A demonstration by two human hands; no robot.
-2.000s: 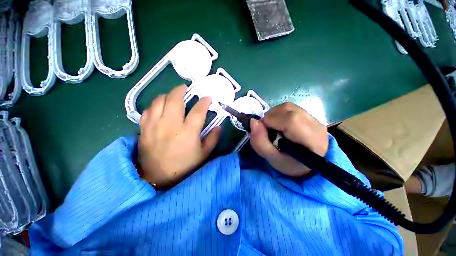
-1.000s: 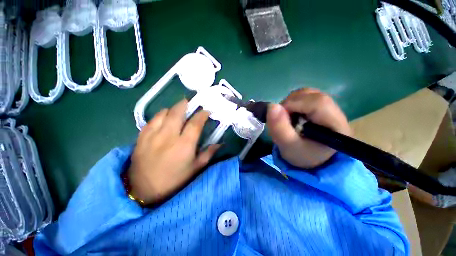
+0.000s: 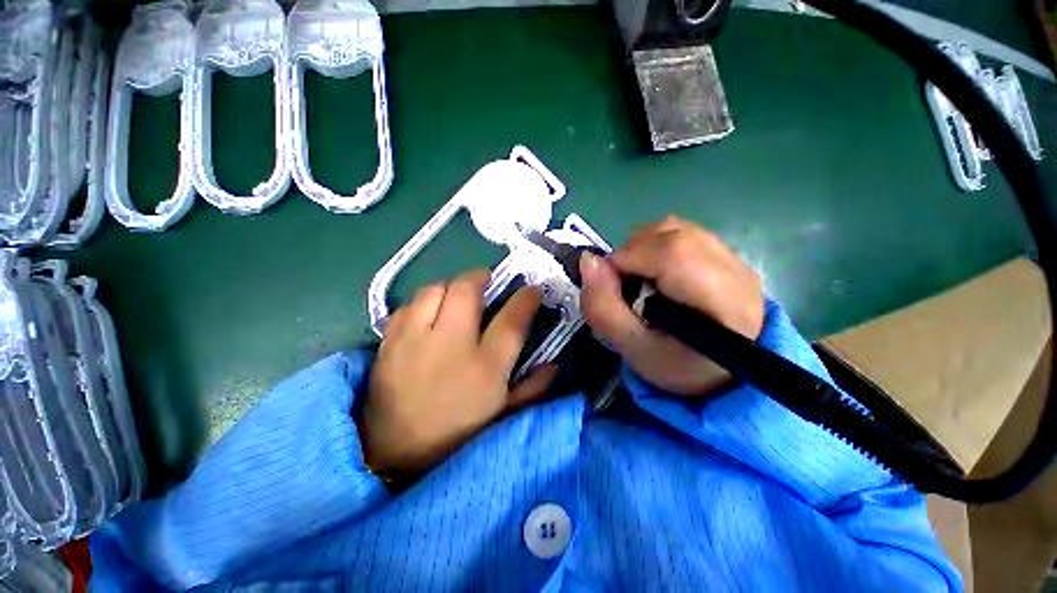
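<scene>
White plastic housings lie overlapping on the green bench in front of me. The upper housing (image 3: 510, 200) shows its round disc, slotted tab and open loop. A second housing (image 3: 554, 282) lies below right, partly covered by my hands. My left hand (image 3: 446, 365) holds the housings down at their loops, fingers spread over them. My right hand (image 3: 672, 301) grips the black soldering iron (image 3: 707, 336) like a pen. Its tip is at the lower edge of the upper disc; actual contact cannot be told.
More white housings (image 3: 336, 58) stand in rows at left, with a stack (image 3: 58, 394) below. A grey-brown pad (image 3: 684, 99) sits before the dark iron stand (image 3: 663, 23). Several housings (image 3: 962, 116) lie far right. An open carton (image 3: 950, 348) is at right. The black cord (image 3: 1006, 139) arcs across the right side.
The view has shifted, so the bench things appear lower and further right. Three discs showed before; now two show. The iron tip has moved from the middle disc to the upper disc's lower edge.
</scene>
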